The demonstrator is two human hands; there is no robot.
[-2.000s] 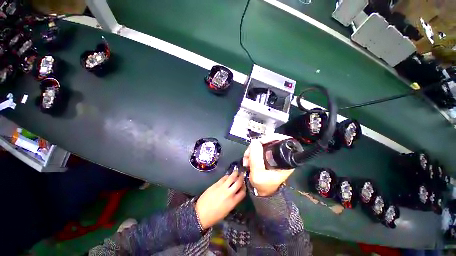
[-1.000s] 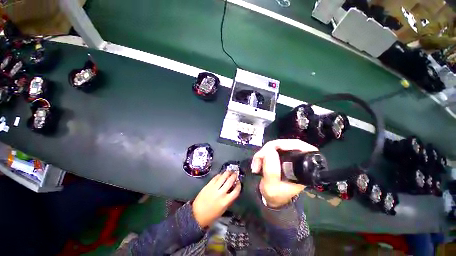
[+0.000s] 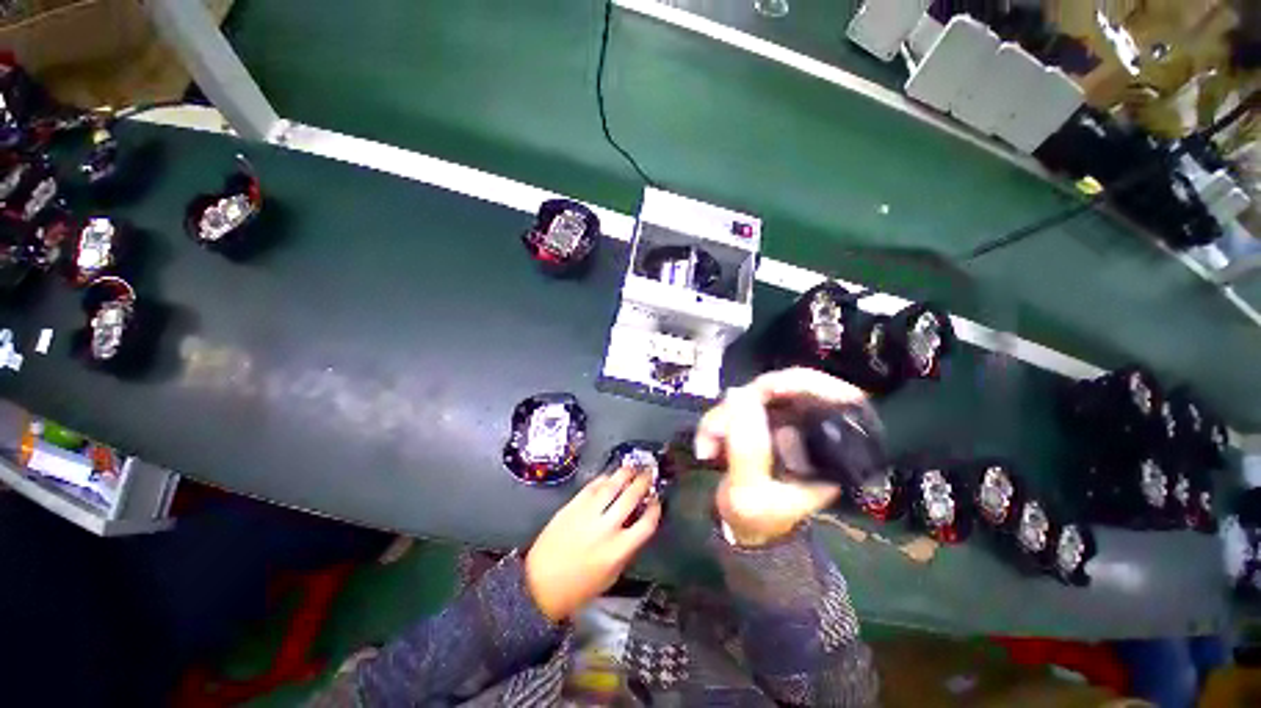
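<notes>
My right hand (image 3: 758, 457) is closed around the black electric screwdriver (image 3: 830, 440), which is blurred; its tip points left toward a black housing. My left hand (image 3: 592, 544) holds that black housing (image 3: 638, 462) on the bench near its front edge, fingertips over its silver inner part. Whether the bit touches the housing cannot be told. Another black housing with a silver centre (image 3: 546, 437) sits just left of it. The white screw feeder (image 3: 678, 293) stands behind my hands, its lighter tray toward me.
More housings stand on the dark green bench (image 3: 346, 401): one (image 3: 562, 237) left of the feeder, several at the far left, several right of my right hand (image 3: 994, 494). A white metal strip (image 3: 415, 170) runs behind. A white box with coloured items (image 3: 69, 463) is at lower left.
The screwdriver has moved from over the feeder's tray to beside the housing at my left hand, swinging from upright to lying sideways. My left hand stays on the housing. The view has shifted.
</notes>
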